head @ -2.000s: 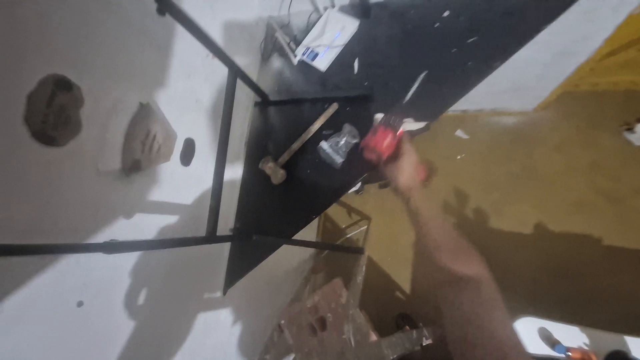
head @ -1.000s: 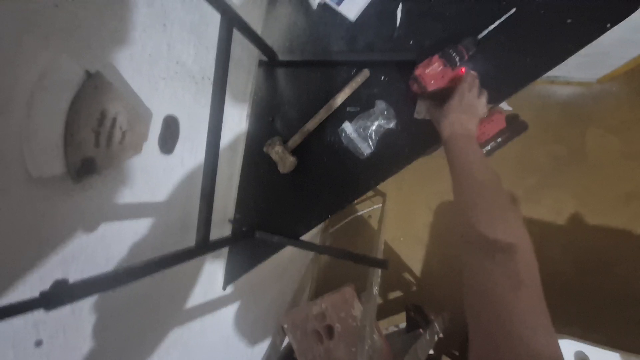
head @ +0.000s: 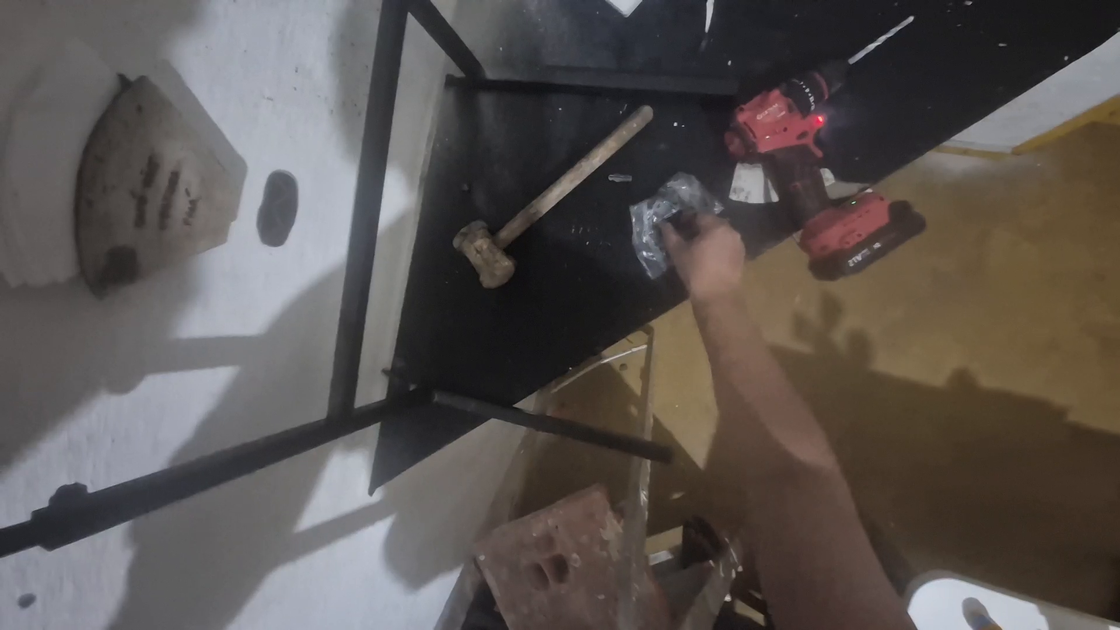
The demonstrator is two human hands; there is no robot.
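Observation:
My right hand point(head: 710, 255) reaches in from the lower right, its bent fingers pinching a clear plastic bag point(head: 649, 229) near the edge of a black tabletop point(head: 560, 315). Small contents of the bag cannot be made out. Just right of the hand, a red cordless drill point(head: 779, 122) lies on its side with a long bit fitted and a red light lit; its battery juts past the table edge. A wooden-handled mallet point(head: 573, 179) rests to the left of the bag. Between them lies a small metallic piece point(head: 619, 178). My left hand is out of view.
Black metal bars point(head: 372, 210) form a frame in front of the pale wall point(head: 289, 105), which bears a climbing-hold-like shape point(head: 157, 184). A hollow brick point(head: 560, 560) stands low, below the tabletop. White paper point(head: 752, 182) lies beneath the drill. A white object point(head: 949, 604) shows at lower right.
My right hand held the drill earlier; it has let go of it at the table edge and moved left to the plastic bag. The mallet still lies on the tabletop.

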